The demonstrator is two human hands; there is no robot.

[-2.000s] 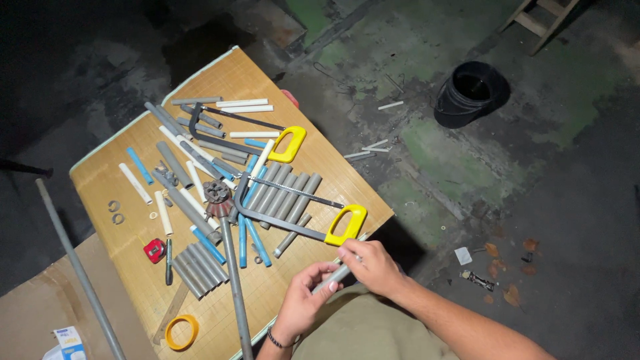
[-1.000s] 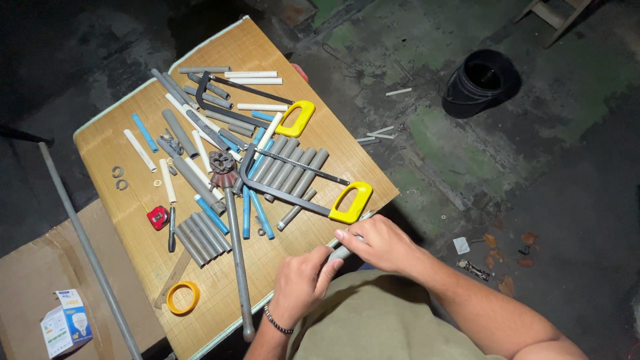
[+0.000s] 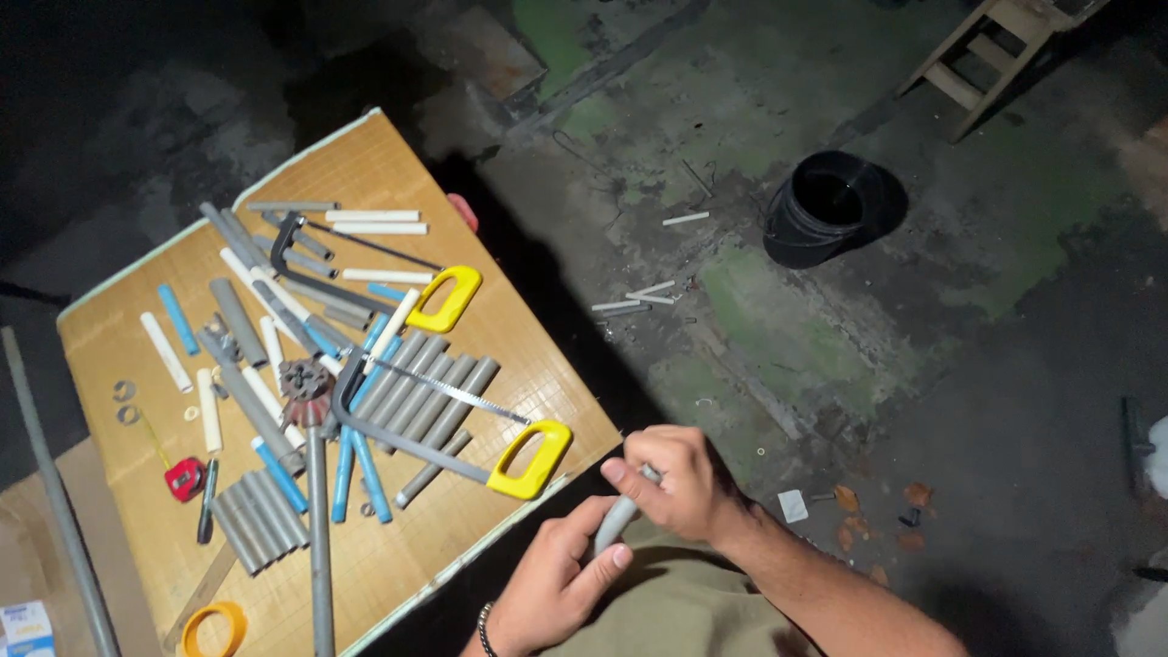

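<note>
Just off the table's near right corner, my left hand and my right hand both grip a short grey pipe piece, largely covered by the fingers. The nearest tool is a hacksaw with a yellow handle, lying on the wooden table. A second yellow-handled hacksaw lies farther back. Around them are cut grey pipe pieces, white tubes and blue tubes. A long-handled pipe threading die rests among them, its handle pointing toward me.
A red tape measure, a marker, metal rings and a yellow tape roll lie at the table's left. A long pipe stands left of it. On the floor are a black bucket, white offcuts and a wooden ladder.
My two hands stay on the grey piece, which is now tilted more steeply in view. The view has shifted. Things on the table appear unmoved.
</note>
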